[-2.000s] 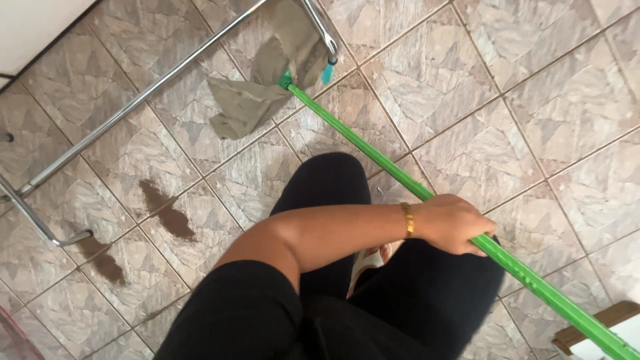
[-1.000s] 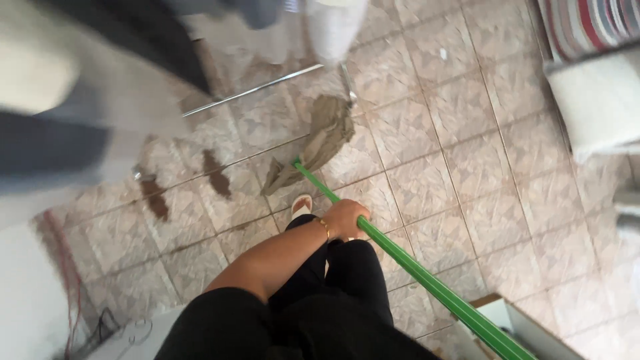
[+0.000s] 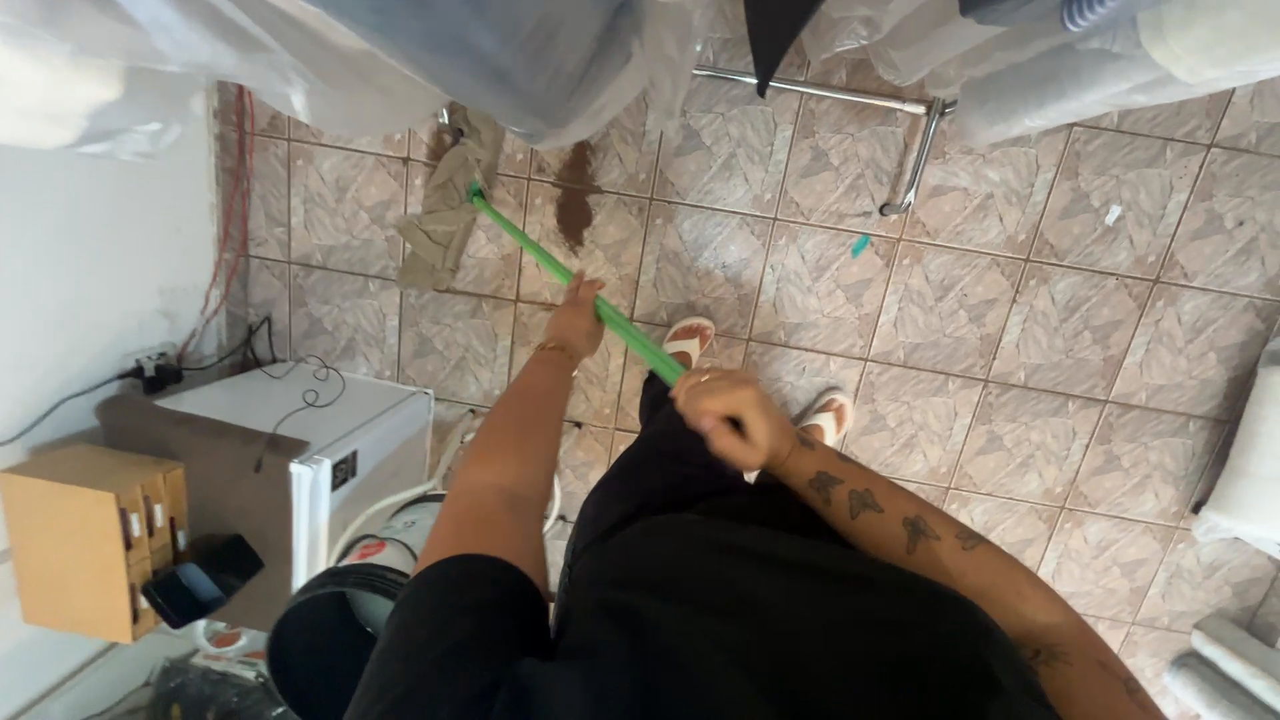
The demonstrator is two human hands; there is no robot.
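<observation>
Both my hands hold a long green pole (image 3: 545, 258) that slants from my body to the tiled floor at the upper left. My left hand (image 3: 577, 322) grips it partway down. Closed around it nearer my body is my right hand (image 3: 735, 415). A grey-brown cloth (image 3: 445, 225) lies crumpled at the pole's lower end, on the tiles. Just right of the cloth a dark brown wet stain (image 3: 575, 205) marks the floor. What joins cloth and pole is too small to make out.
Garments in clear plastic (image 3: 520, 60) hang overhead from the top. A chrome rack base (image 3: 830, 90) stands on the floor. To the left are a small white fridge (image 3: 370, 410), wooden drawers (image 3: 70, 540), a black bucket-like container (image 3: 330, 640) and cables (image 3: 240, 230). White fabric (image 3: 1245, 470) is at right.
The view has swung far toward the left wall. The cloth, right of both brown stains before, now lies left of the visible one. My right hand now shows on the pole too.
</observation>
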